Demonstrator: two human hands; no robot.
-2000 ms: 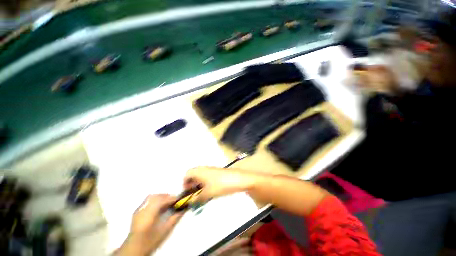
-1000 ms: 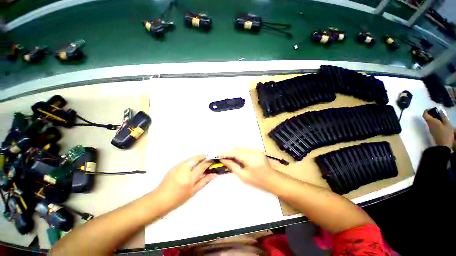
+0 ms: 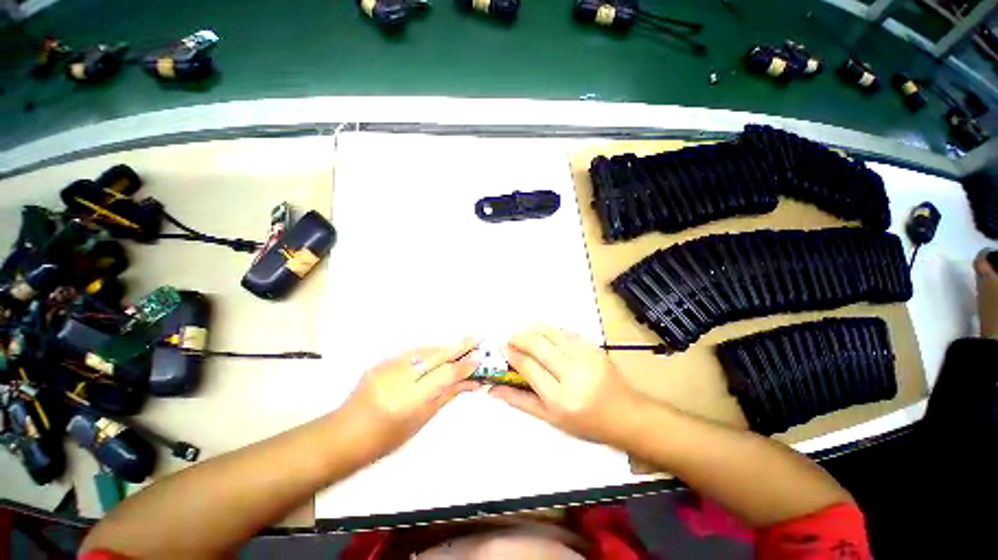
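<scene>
My left hand and my right hand hold a small device between their fingertips above the white work sheet. A pale part of its circuit board and a yellow-wrapped component show between the fingers. The fingers hide most of the housing. Its thin black cable sticks out to the right past my right hand. A single thin black cover lies on the sheet beyond my hands.
Rows of black covers lie on cardboard at the right. Unfinished units pile up at the left, with one taped unit beside them. A green conveyor carries more units beyond the bench. A person's hand shows at the right edge.
Since a second ago, my hands have turned the device slightly, and its pale circuit board now shows between my fingertips. The view has shifted a little. The conveyor units have shifted in view.
</scene>
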